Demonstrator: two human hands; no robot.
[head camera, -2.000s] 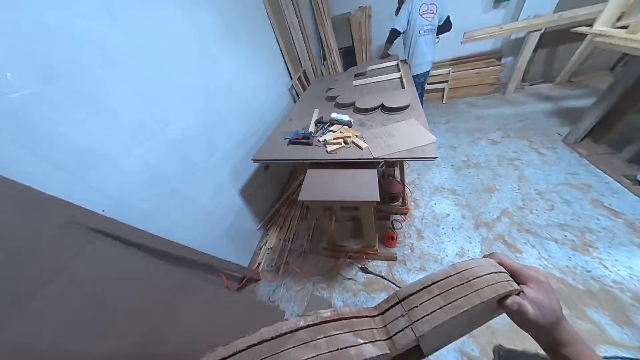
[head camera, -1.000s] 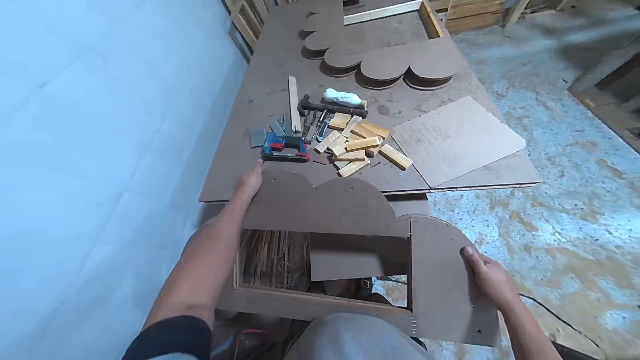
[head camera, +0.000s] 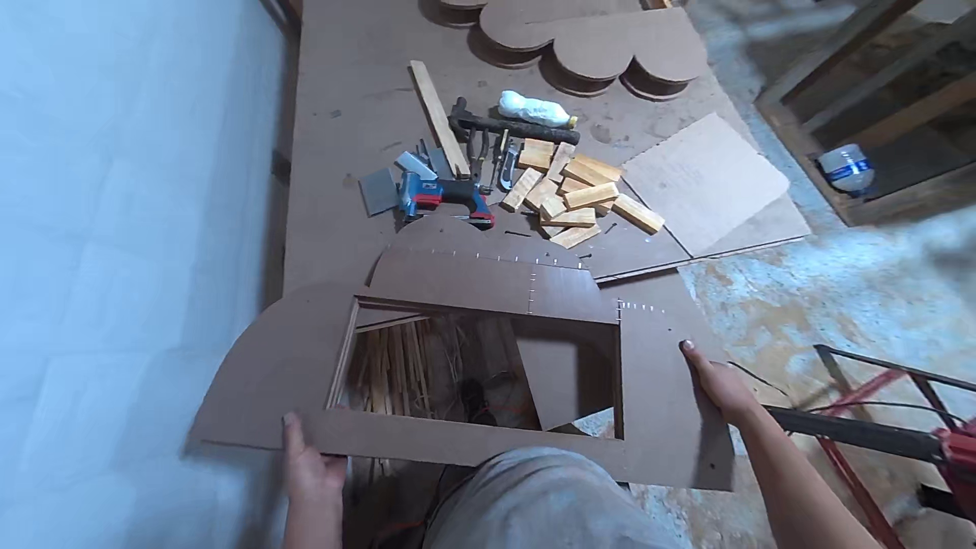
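Observation:
A large brown scalloped fiberboard frame (head camera: 282, 366) with a rectangular opening lies flat in front of my body, with rows of staples along its joints. My left hand (head camera: 314, 465) grips its lower left edge, thumb on top. My right hand (head camera: 724, 385) holds the right side, thumb on the face, fingers hidden beneath. Just beyond the frame, on the table (head camera: 335, 191), are a blue and red staple gun (head camera: 444, 200), small wooden blocks (head camera: 591, 196), a hammer (head camera: 518, 128), pliers (head camera: 478, 152) and a white bottle (head camera: 536, 109).
Stacked scalloped boards (head camera: 595, 46) lie at the table's far side, and a loose flat board (head camera: 709, 183) at its right corner. A pale wall (head camera: 137, 229) runs close on the left. On the right stand a red and black metal frame (head camera: 862, 396) and a wooden structure (head camera: 808, 137) holding a plastic bottle (head camera: 845, 169).
The scalloped frame has gone from edge-on in my right hand to lying flat between both hands. My left hand has moved from its upper left edge to the lower left. The view has moved nearer the table.

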